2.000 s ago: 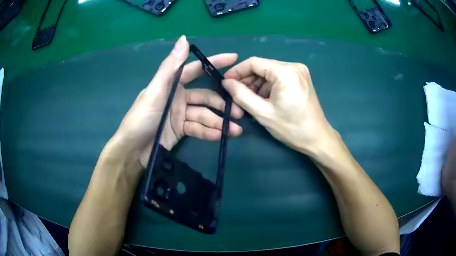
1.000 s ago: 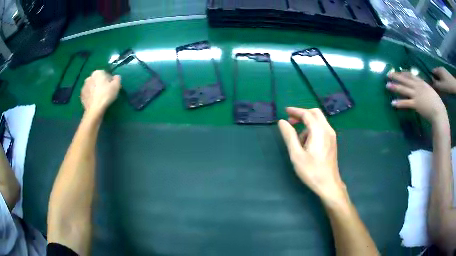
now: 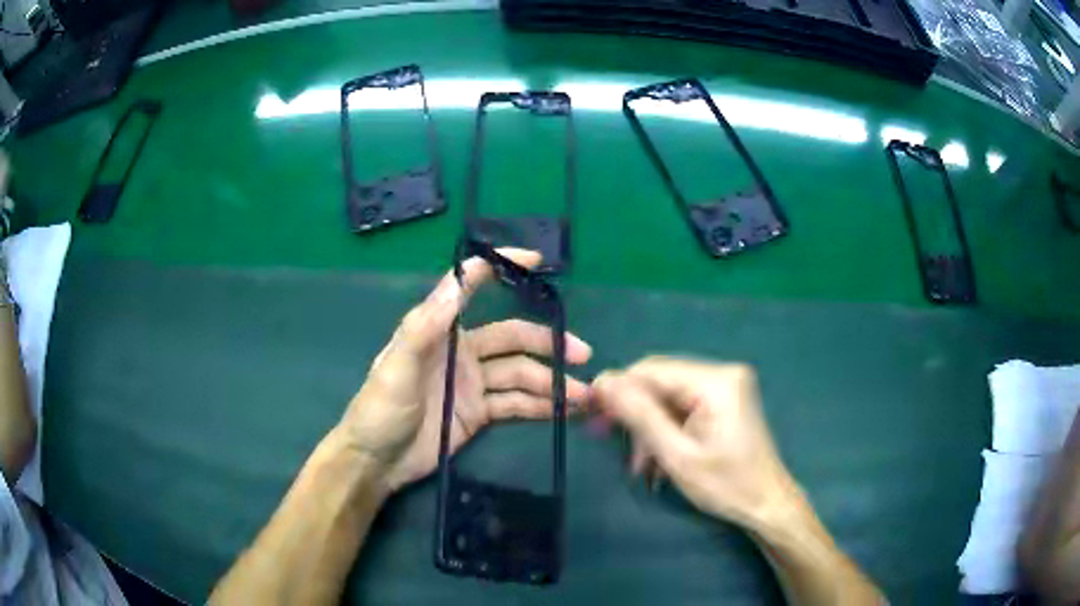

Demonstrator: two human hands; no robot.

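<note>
A black phone middle frame (image 3: 502,529) is held upright over the dull green mat, its solid plate end toward me and its narrow end away. My left hand (image 3: 415,385) holds it from behind, with the thumb at the upper left rail and the fingers showing through the window to the right rail. My right hand (image 3: 693,432) is just right of the right rail, blurred, thumb and forefinger together near my left fingertips. I cannot tell whether it pinches anything small.
Several waiting frames (image 3: 741,220) lie spaced on the glossy green strip. A black parts tray (image 3: 722,36) and clear plastic bags (image 3: 977,53) are at the far edge. White cloths lie right (image 3: 1024,474) and left (image 3: 45,296). Parts of other people show at both sides.
My left hand has come from the strip at the left to the middle, now holding a frame. My right hand has moved down toward me. The waiting frames have shifted left.
</note>
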